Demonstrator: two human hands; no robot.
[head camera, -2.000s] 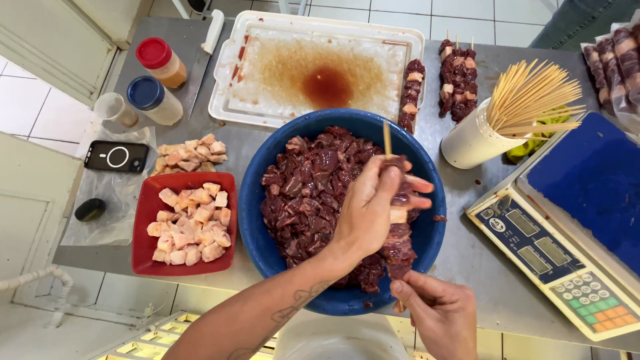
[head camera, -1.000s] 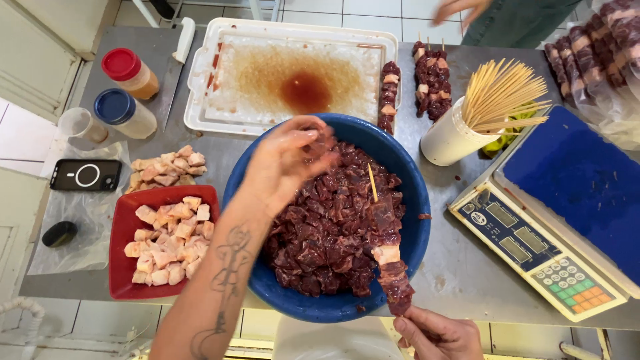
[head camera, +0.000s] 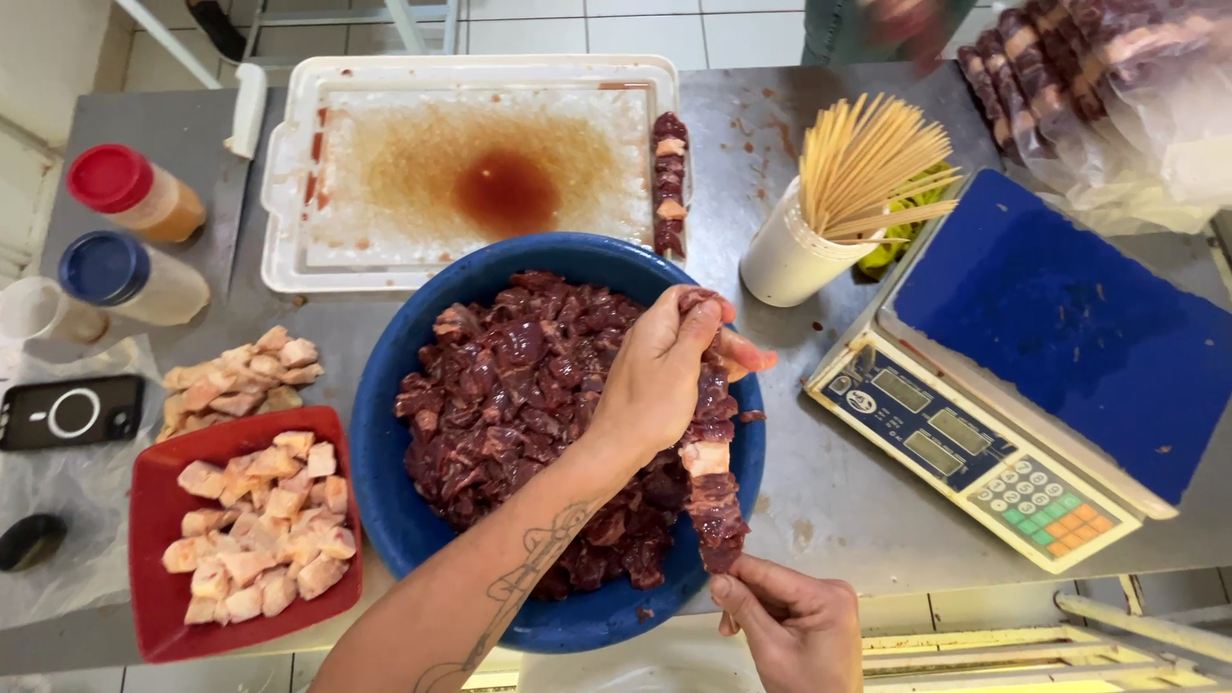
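Over the right side of a blue plastic basin (head camera: 387, 539) full of dark red meat pieces (head camera: 510, 404), I hold a partly loaded meat skewer (head camera: 714, 500). My left hand (head camera: 664, 371) closes around its upper end and hides the tip. At the lower end, past the basin's rim, the fingers of my right hand (head camera: 794, 616) pinch the skewer. One pale fat cube shows between the dark pieces. To the left, a red square bowl (head camera: 154, 568) holds pale fat cubes (head camera: 269, 539). A finished skewer (head camera: 670, 183) lies along the right edge of the white tray (head camera: 289, 173).
A white cup (head camera: 782, 250) of bamboo sticks (head camera: 857, 173) stands beside a digital scale (head camera: 972, 443). Two shaker jars (head camera: 135, 279), a phone (head camera: 72, 412) and fat strips (head camera: 241, 375) are at the left. A knife (head camera: 248, 111) lies by the tray. Bagged skewers (head camera: 1039, 67) and a person's blurred hand (head camera: 905, 19) are behind.
My left hand has moved from over the meat in the basin to the skewer's upper end. The skewers that lay right of the tray are gone from the table.
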